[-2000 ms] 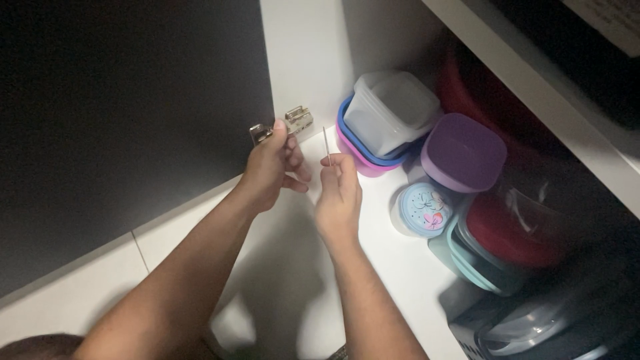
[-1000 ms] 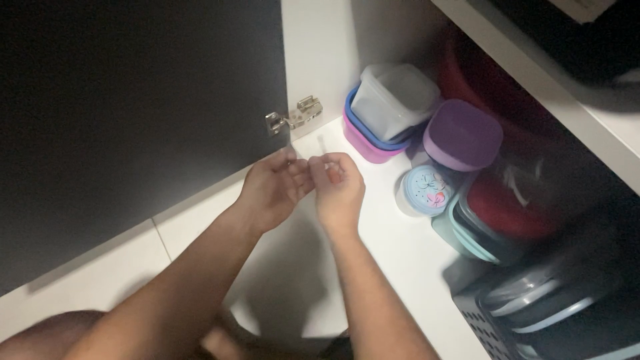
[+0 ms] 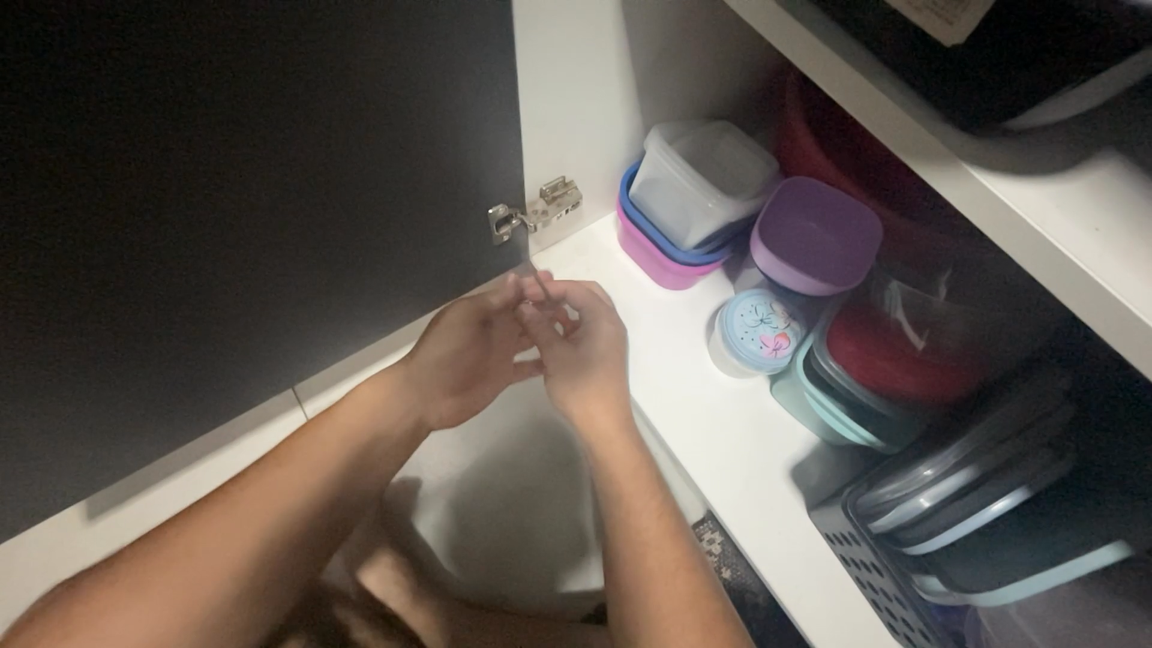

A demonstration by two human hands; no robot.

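A metal cabinet hinge point(image 3: 537, 211) joins the dark cabinet door point(image 3: 270, 180) to the white side panel point(image 3: 576, 117). Just below it, my right hand point(image 3: 585, 346) pinches a thin metal rod point(image 3: 538, 277), whose tip points up towards the hinge. Whether the rod is a hex key or a screwdriver shaft cannot be told. My left hand point(image 3: 477, 346) is beside the right one, palm partly turned up, its fingertips near the rod. Blur and overlapping fingers hide whether the left hand holds anything.
On the white cabinet floor point(image 3: 684, 396) stand nested plastic containers point(image 3: 670, 256), a purple bowl point(image 3: 817, 236), a round blue-lidded tub point(image 3: 760, 331) and a teal container point(image 3: 823, 409). A grey perforated basket point(image 3: 864, 567) holds lids. A shelf edge point(image 3: 990, 189) crosses the upper right.
Two seconds ago my left hand was at the hinge; it has come down from it, beside my right hand. The rod stood upright then and now leans up and left towards the hinge.
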